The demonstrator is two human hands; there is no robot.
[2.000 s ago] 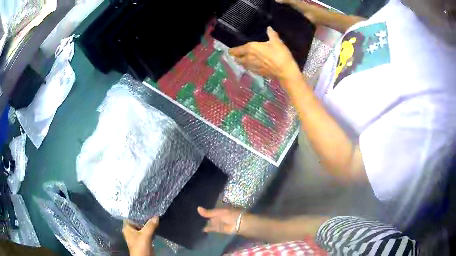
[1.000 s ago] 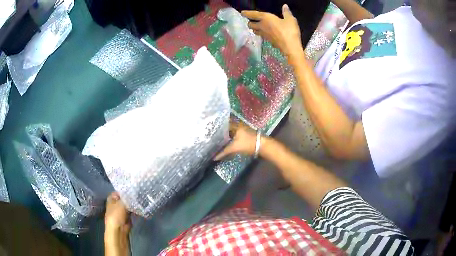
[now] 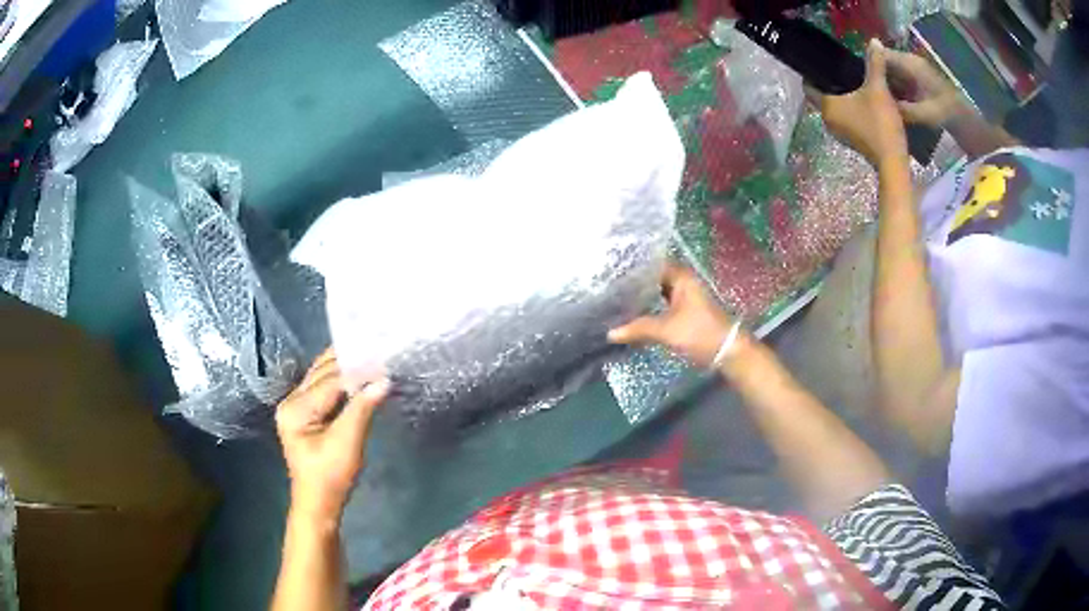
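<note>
A large bubble bag (image 3: 490, 275) lies in front of me over the green bench, whitish on its far part and darker along the near side, bulky with something inside. My left hand (image 3: 328, 418) grips its near left corner, thumb on top. My right hand (image 3: 683, 325), with a white band at the wrist, holds its right end between thumb and fingers. What is inside is hidden by the bag.
Crumpled empty bubble bags (image 3: 221, 298) lie left on the green bench (image 3: 322, 107). A brown carton (image 3: 96, 466) is at lower left. A co-worker's hands (image 3: 878, 107) hold a black part above the red-green work mat (image 3: 752, 227). Bubble wrap (image 3: 478, 72) lies at the back.
The black part that showed beside the bag is now out of sight. My right hand has moved from the near side to the bag's right end. The co-worker now holds a black part.
</note>
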